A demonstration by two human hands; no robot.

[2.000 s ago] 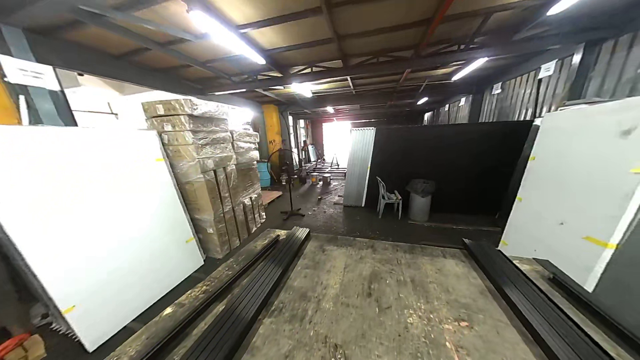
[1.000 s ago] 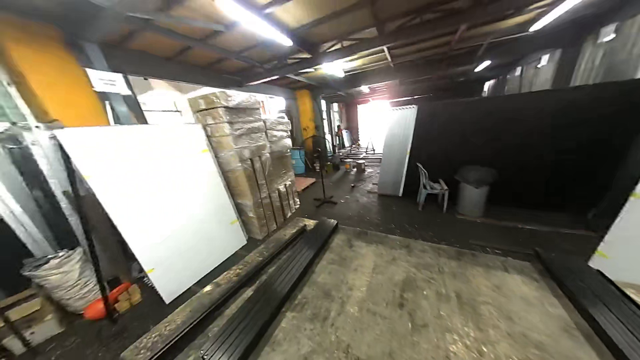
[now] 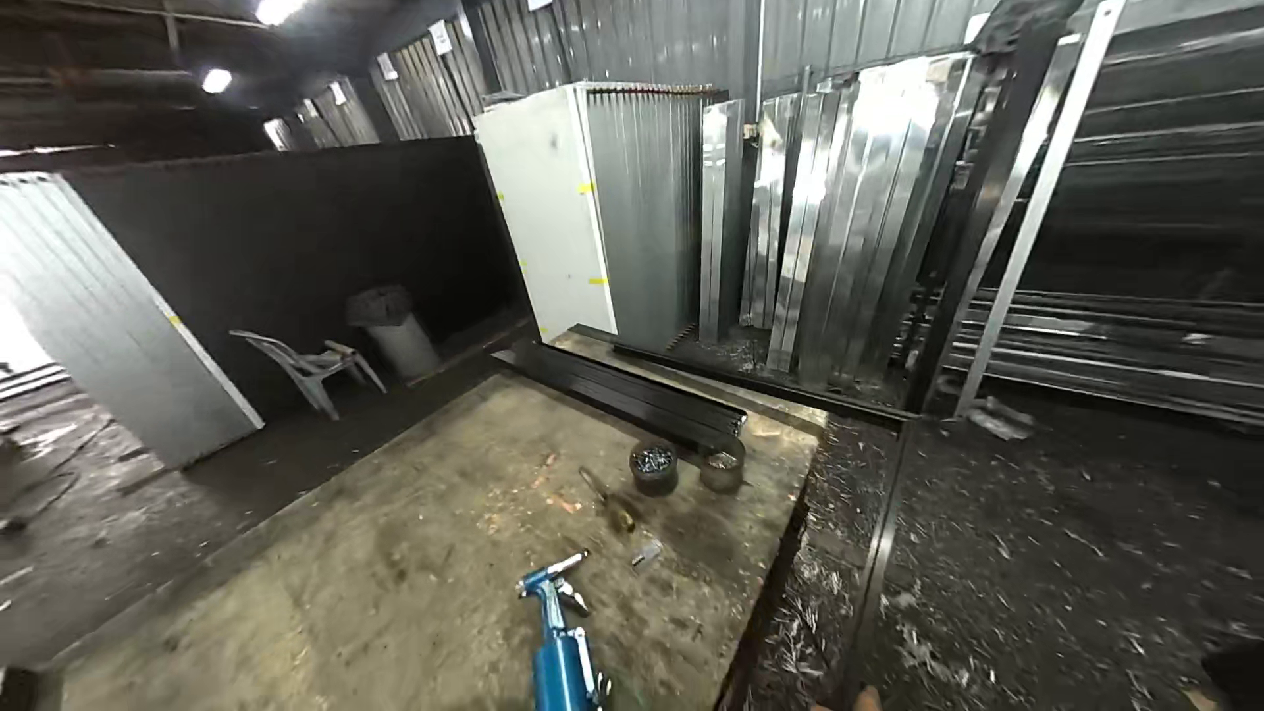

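Observation:
Fingertips of my left hand point(image 3: 849, 701) show at the bottom edge, on either side of the near end of a long dark metal bar point(image 3: 882, 553); the rest of that hand is out of frame. A small skin-toned patch at the lower right corner may be my right hand point(image 3: 1200, 700), beside a dark shape; its grip is hidden. On the worn wooden table lies a blue pneumatic rivet gun point(image 3: 561, 667), its nose pointing away. Beyond it are a small transparent piece point(image 3: 647, 553), a tub of small metal fasteners point(image 3: 654, 468) and a second tub point(image 3: 722, 469).
Black metal profiles point(image 3: 632, 395) lie along the table's far right side. White panels point(image 3: 548, 212) and shiny metal profiles point(image 3: 869, 217) stand behind them. A plastic chair point(image 3: 311, 370) and a bin point(image 3: 400, 341) stand beyond the table. Metal shavings litter the floor point(image 3: 1037, 553).
The view has swung far to the right and down. The rivet gun, the tubs and the fingertips have come into view; the wrapped stack of boxes has left it.

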